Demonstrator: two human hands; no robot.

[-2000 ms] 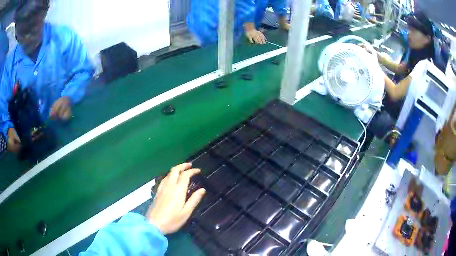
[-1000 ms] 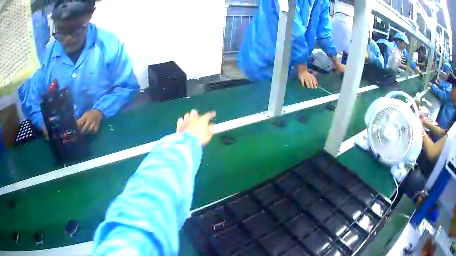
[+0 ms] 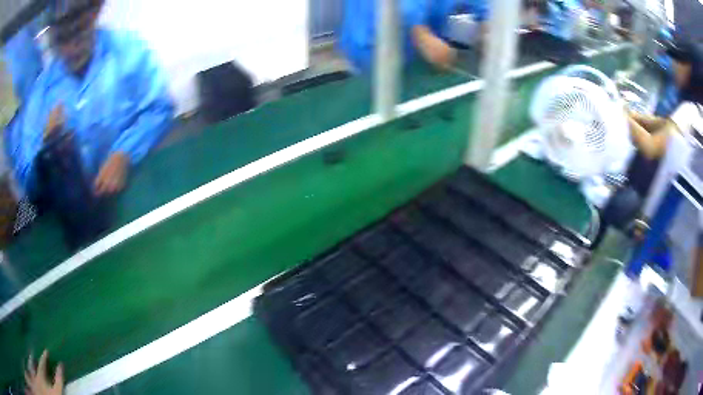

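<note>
A black blister tray (image 3: 416,289) with square pockets lies at an angle in front of me. A small dark part with a bright rim, possibly a watch case (image 3: 304,299), sits in its left corner pocket. My left hand (image 3: 45,376) is at the bottom left corner over the green belt, blurred and cut off by the edge. Its fingers are apart and I see nothing in them. My right hand is not in view. A small dark housing (image 3: 333,156) lies on the belt beyond the tray.
White rails (image 3: 193,187) edge the green conveyor belt (image 3: 231,231). A pale post (image 3: 493,85) and a white fan (image 3: 578,127) stand behind the tray. Orange-brown fixtures (image 3: 636,379) are at bottom right. A person in blue (image 3: 116,92) holds something dark across the belt; others are beyond.
My left hand moved from the tray corner out across the belt, then back to the bottom left. The view shifted right, then partly back. Hands of the person opposite moved.
</note>
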